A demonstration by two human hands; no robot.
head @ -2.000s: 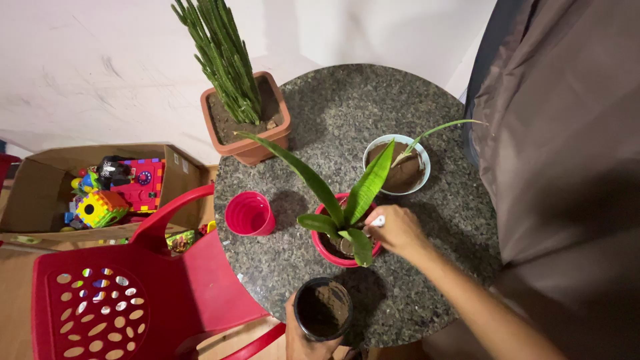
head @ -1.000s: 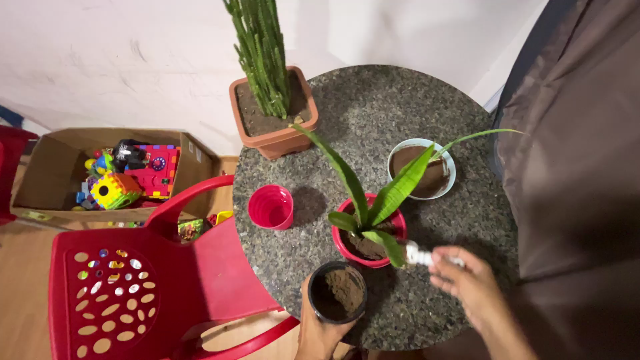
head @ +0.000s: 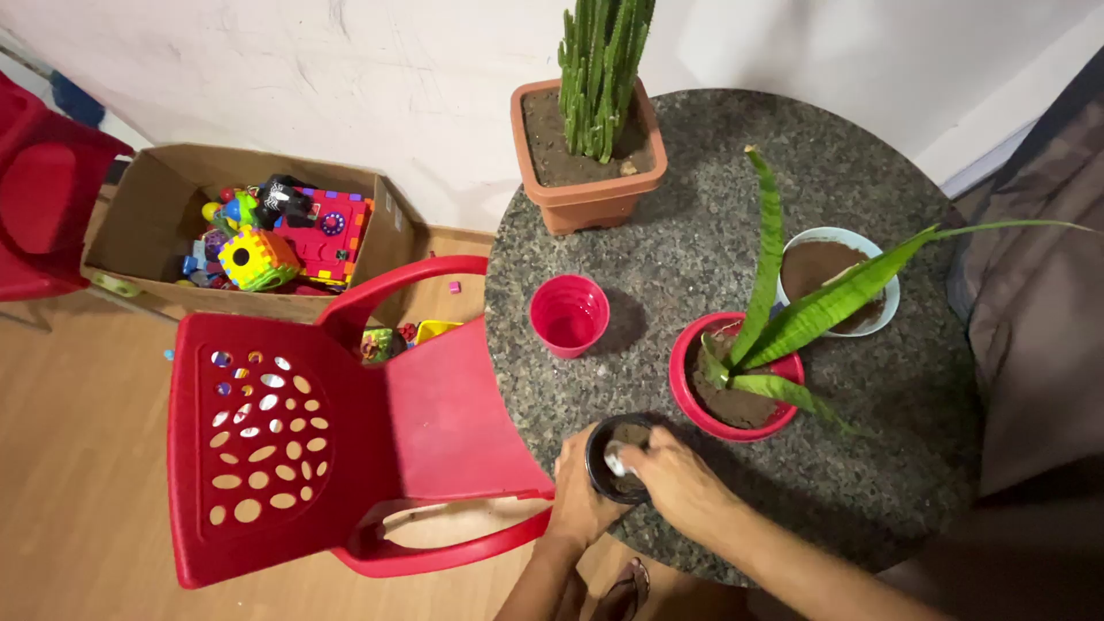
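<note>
My left hand [head: 580,493] grips the side of a black pot [head: 595,470] with soil in it, at the near edge of the round granite table. My right hand [head: 677,474] reaches into that pot, shut on a small white tool [head: 614,459] whose far end is hidden in the pot. Up and to the right of both hands stands a red pot [head: 681,397] of soil with a broad-leaved green plant [head: 798,323]. A pink cup [head: 569,315] stands left of it, seemingly with clear liquid inside. A pale blue pot [head: 893,302] with soil is behind the leaves.
A square terracotta-coloured pot [head: 595,197] with a tall cactus [head: 601,86] stands at the table's back left. Left of the granite table [head: 724,207] are a red plastic chair [head: 345,448] and a cardboard box [head: 147,216] of toys. Dark fabric [head: 1052,259] hangs at the right.
My right hand has moved left from beside the red pot into the black pot, with the white tool. My left hand keeps its hold on the black pot.
</note>
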